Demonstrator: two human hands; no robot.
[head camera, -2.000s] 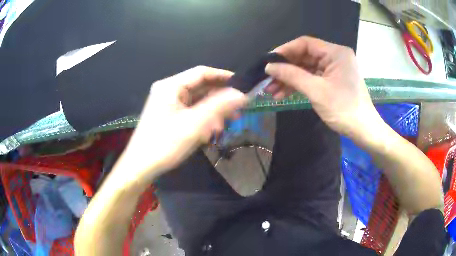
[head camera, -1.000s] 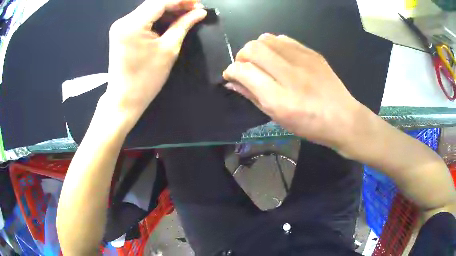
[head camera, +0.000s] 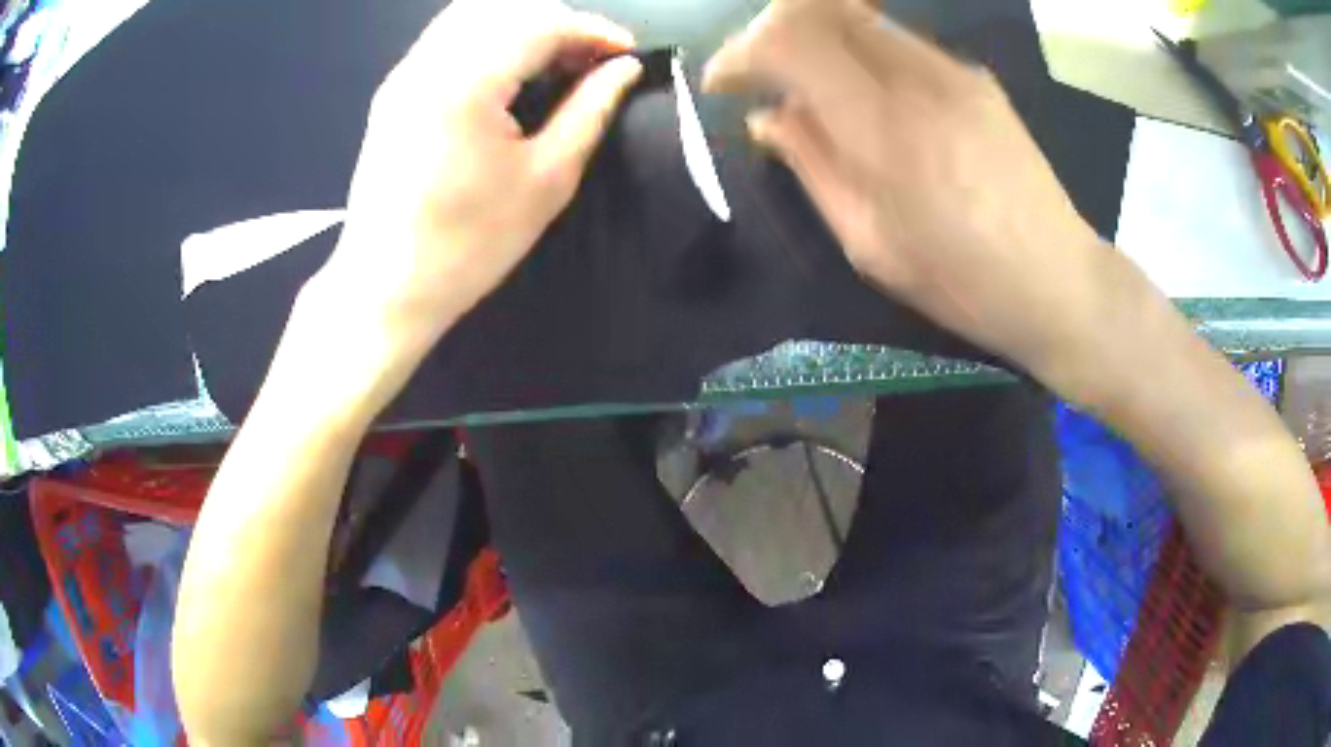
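A black garment panel (head camera: 526, 321) lies over the tabletop and its front edge. A narrow pale gap (head camera: 699, 143) shows in it between my hands. My left hand (head camera: 489, 146) pinches a small fold of black cloth at the gap's upper left, thumb against fingers. My right hand (head camera: 890, 175) is blurred just right of the gap, thumb and fingers apart; I see nothing in it. A second pale opening (head camera: 248, 251) shows in the panel at the left.
Scissors (head camera: 1292, 202) with red and yellow loops lie on the white table (head camera: 1204, 219) at the right. The green padded edge (head camera: 876, 365) runs across. A red basket (head camera: 73, 504) stands below left, a blue one (head camera: 1102, 540) below right.
Over the last second my right hand has lifted off the cloth and moved up and right. The pale gap has become wider. My left hand keeps its pinch and has shifted slightly right.
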